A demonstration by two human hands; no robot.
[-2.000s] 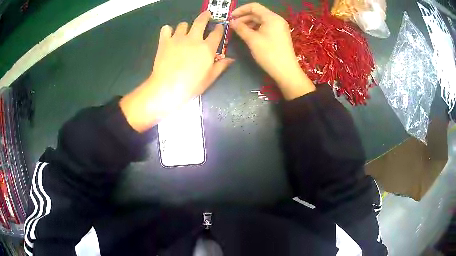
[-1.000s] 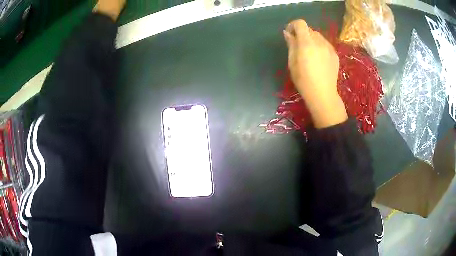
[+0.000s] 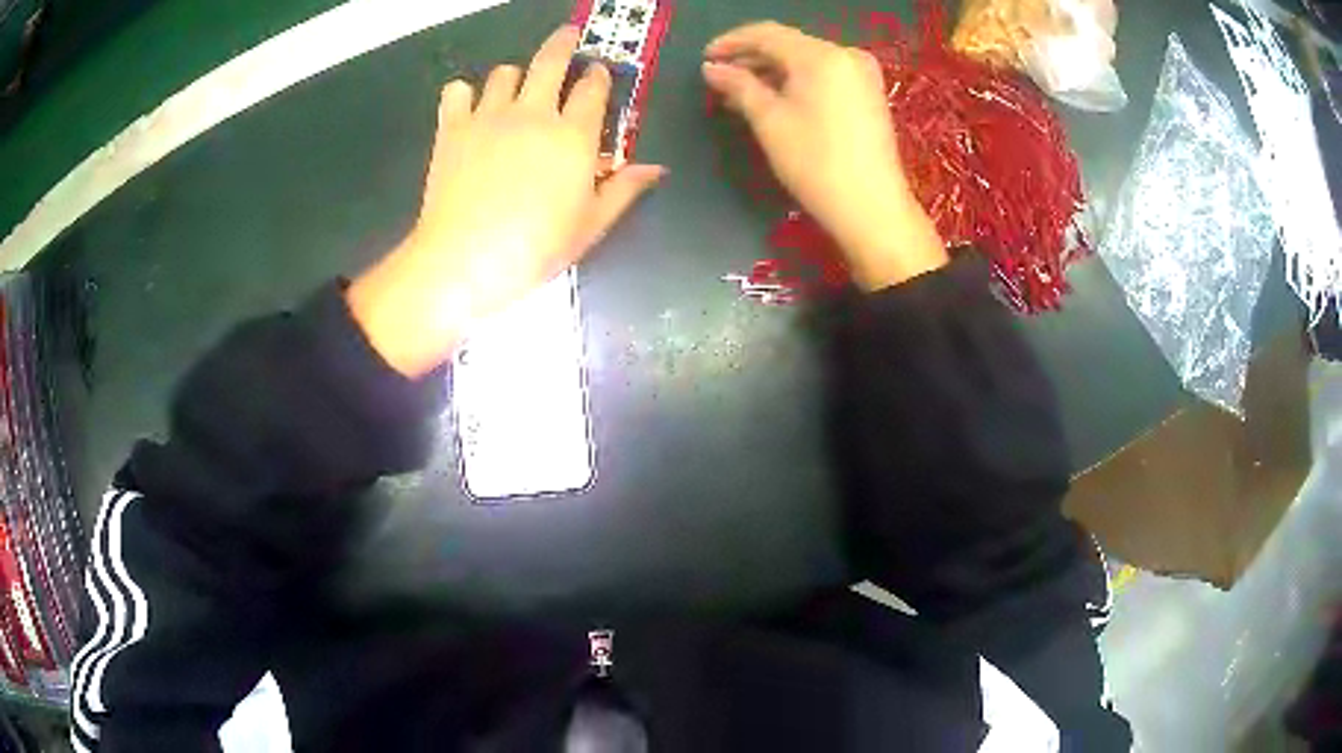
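Observation:
A red housing [image 3: 623, 56] with a white end with dark round spots lies at the top centre, its top cut off by the frame. My left hand [image 3: 523, 184] rests palm down on its left side, fingers over its edge, holding it. My right hand [image 3: 817, 125] is right of the housing, apart from it, with thumb and forefinger close together. Whether a thin piece is between these fingertips cannot be told. The tangled heap of red strips [image 3: 1008, 177] lies right of my right hand, with a few loose strips at its lower left.
A phone [image 3: 526, 397] with a glowing screen lies below my left hand. A bag with orange contents [image 3: 1008, 30], a crumpled clear bag [image 3: 1189, 228] and white strips [image 3: 1288, 162] are at right. A cardboard box [image 3: 1200, 493] is below them. A pale rail [image 3: 236, 111] curves at upper left.
My left hand has come back from the far upper left onto a red housing, which was not in view one second ago. My right hand has moved left, away from the red heap.

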